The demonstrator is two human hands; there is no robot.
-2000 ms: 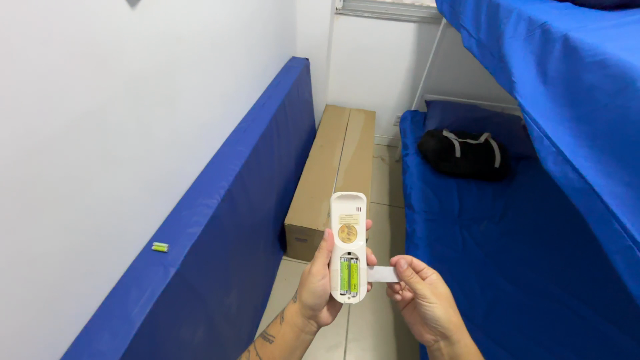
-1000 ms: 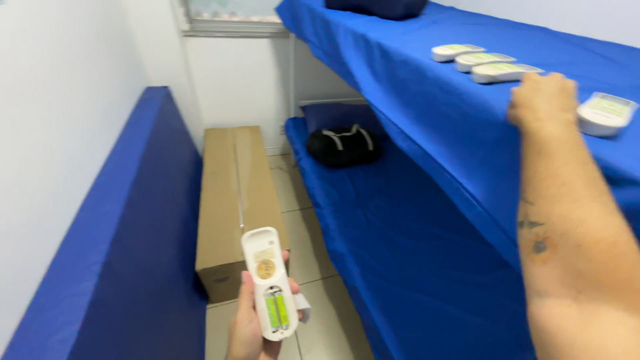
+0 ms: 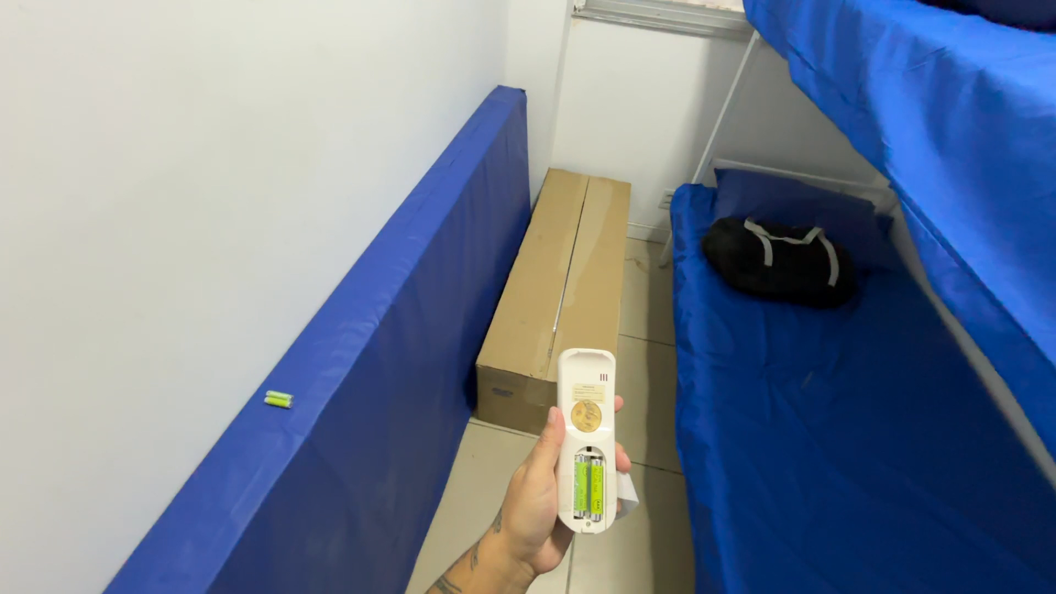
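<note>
My left hand holds a white remote control, back side up, near the bottom middle of the head view. Its battery compartment is uncovered, and two green batteries lie side by side in it. A round golden sticker and a small printed label are on its back. A white strip sticks out at the remote's lower right, partly behind it. Two more green batteries rest on top of the upright blue mattress at the left. My right hand is out of view.
An upright blue mattress stands along the left wall. Beyond the remote, a long cardboard box lies on the tiled floor. At the right, a lower bunk holds a black bag beneath the blue-covered upper bunk.
One second ago my right hand was at several white remote-like pieces on the upper bunk; now it is out of sight. The view has swung back left. My left hand still holds the remote.
</note>
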